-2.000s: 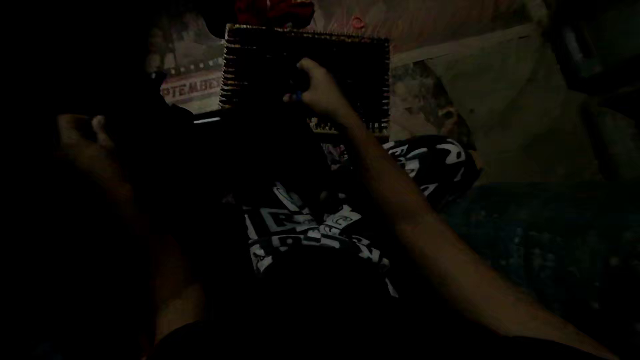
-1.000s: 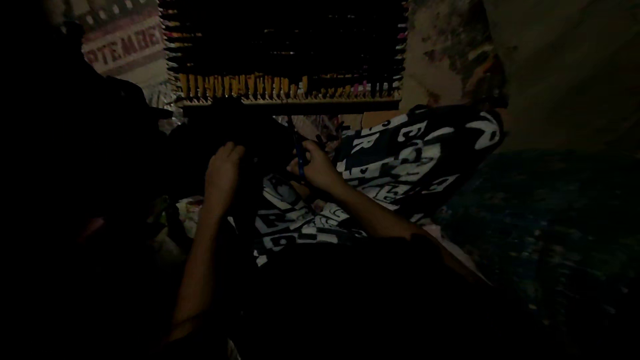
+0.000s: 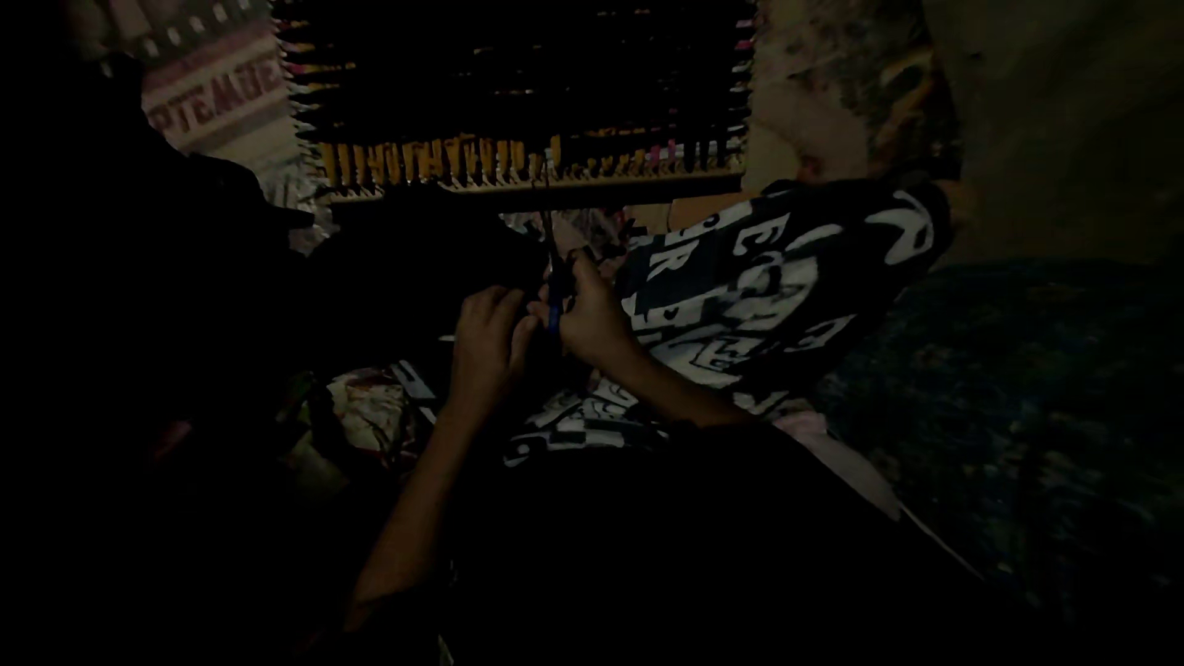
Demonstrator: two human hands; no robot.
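Observation:
In the head view, my right hand (image 3: 597, 319) is closed around a pair of scissors (image 3: 555, 301) with blue on the handle; the blades point up toward the near edge of a frame. Close on its left is my left hand (image 3: 490, 333), fingers bent, at dark material (image 3: 416, 268) that looks like cloth. Too little light shows whether the left fingers grip it. The rectangular loom-like frame (image 3: 536, 196) has rows of pegs along its edges, with dark strips stretched across and yellow ones near the lower edge.
My legs in black-and-white lettered fabric (image 3: 740, 287) lie below and right of the frame. A printed sheet with large letters (image 3: 217, 97) is at the upper left. Crumpled patterned material (image 3: 370, 412) lies left of my left forearm. A dark bluish patterned cloth (image 3: 1036, 398) spreads at the right.
My right hand was over the frame two seconds ago and is now below it, beside my left hand. My left hand has moved right from the far left. The view has shifted closer to the frame.

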